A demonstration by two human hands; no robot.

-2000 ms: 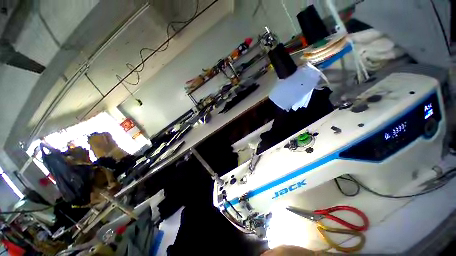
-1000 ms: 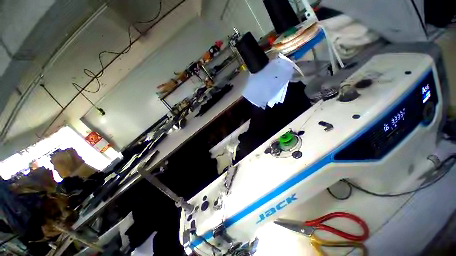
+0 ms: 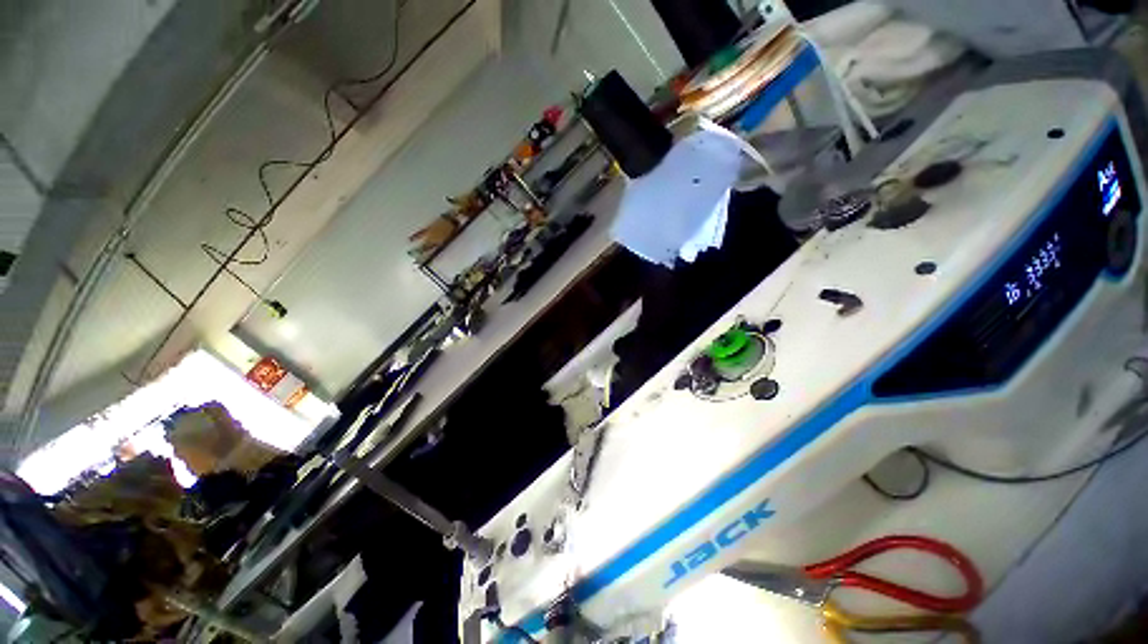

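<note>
No hand is in the picture. The white "Jack" sewing machine with a blue stripe runs from lower centre to upper right. Its needle end is cut off by the bottom edge, beside a bright glow. Scissors with one red and one yellow handle loop lie under the arm on the white tabletop. The control panel glows with digits. A green disc sits on the head. Black fabric is heaped behind the machine.
A black thread cone stands behind, with pale sheets beneath it. A metal rod rises at the needle end. A thin black cable loops under the arm. A long table with cloth pieces runs back left. Brown cloth is piled at left.
The view has shifted, so the machine's needle end and presser foot area, seen two seconds ago, are now cut off below. A bit of skin at the bottom edge then is now out of view.
</note>
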